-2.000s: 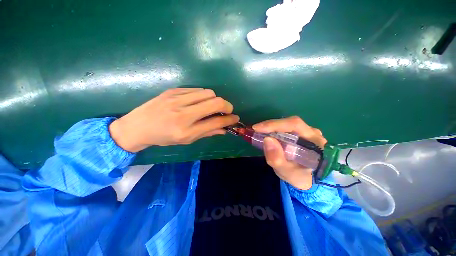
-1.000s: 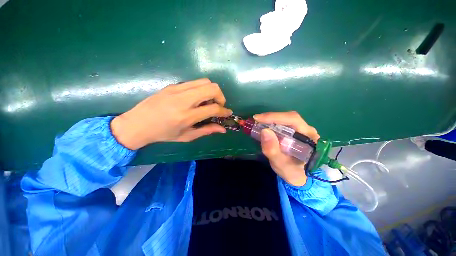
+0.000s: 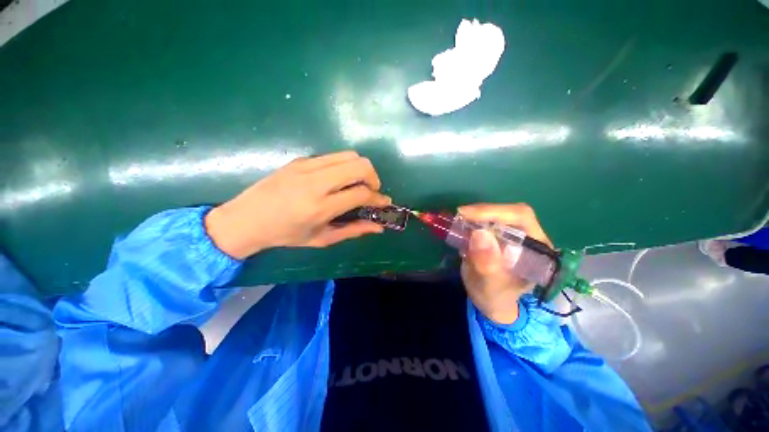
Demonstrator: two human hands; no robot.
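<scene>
My left hand [image 3: 308,205] pinches a small dark and silvery workpiece [image 3: 389,218] between thumb and fingers; the rest of the part is hidden by the fingers. My right hand [image 3: 499,253] holds a clear, pinkish dispensing syringe [image 3: 518,254] like a pen, pointing left. Its dark red needle hub [image 3: 434,223] faces the workpiece, and the thin tip is at or very near the part's right end; contact cannot be told. A green adapter head [image 3: 566,273] closes the rear of the barrel.
Crumpled white tissue [image 3: 462,69] lies on the green work surface [image 3: 228,93] beyond my hands. A short black stick [image 3: 714,78] lies at the far right. A pale air hose [image 3: 626,318] curls past the table edge. A blue sleeve [image 3: 21,337] shows at the far left.
The workpiece now shows more clearly out of my left fingers. The syringe has shifted slightly right, its tip at the part's right end. The tissue and stick appear lower in view.
</scene>
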